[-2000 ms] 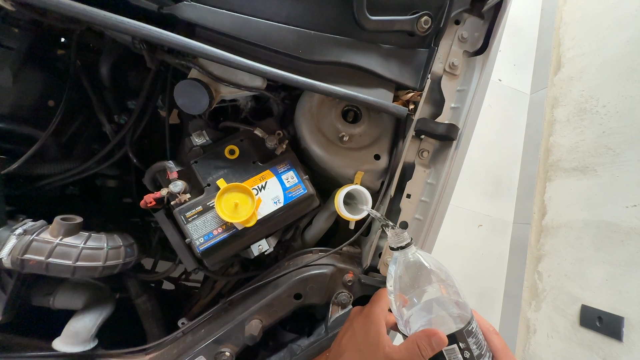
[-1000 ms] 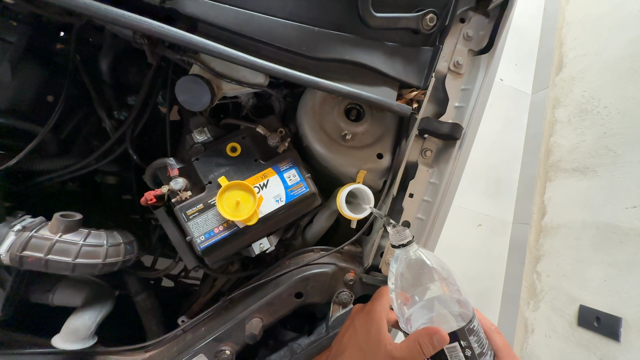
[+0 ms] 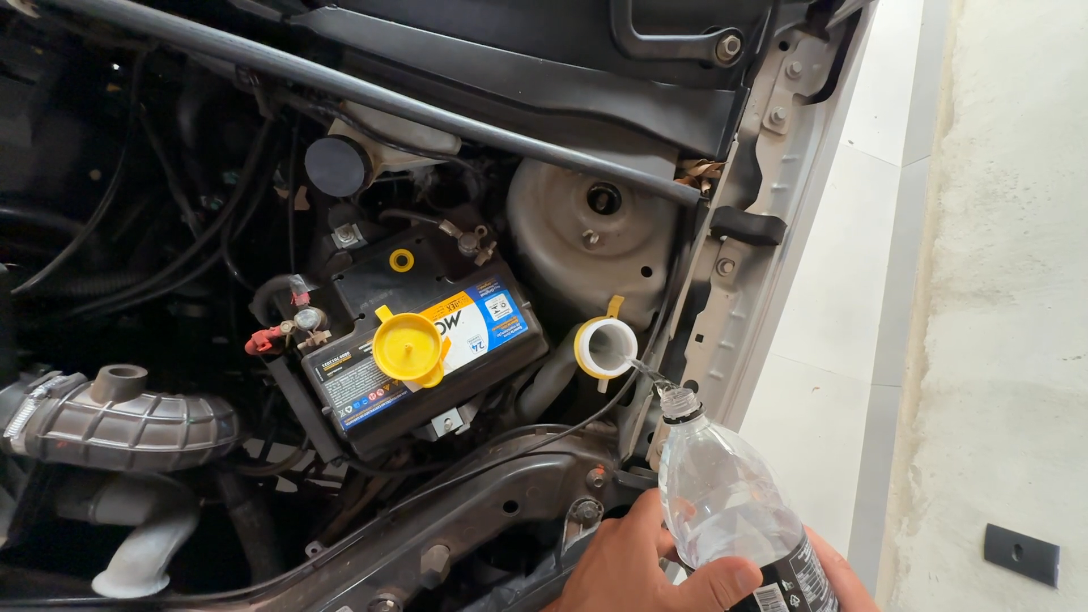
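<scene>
Both of my hands grip a clear plastic bottle (image 3: pixel 722 484) with a black label, tilted toward a filler neck. My left hand (image 3: pixel 633 561) wraps the bottle's left side, thumb across the label; of my right hand (image 3: pixel 837 569) only a part shows, along the bottle's right side. Clear liquid runs from the bottle's mouth into the white opening of the filler neck (image 3: pixel 607 348), which has a yellow rim. The mouth does not touch the neck. A yellow cap (image 3: pixel 409 347) lies upturned on the car battery (image 3: pixel 340 297).
A strut tower (image 3: pixel 552 221) stands above the filler neck, and a round black reservoir cap (image 3: pixel 337 165) above the battery. A ribbed air duct (image 3: pixel 136 432) is at left. The front crossmember (image 3: pixel 408 552) runs below; the fender edge (image 3: pixel 748 280) is at right, with tiled floor beyond.
The bottle's liquid level looks slightly lower than two seconds ago. The stream keeps running, and both hands hold nearly the same place.
</scene>
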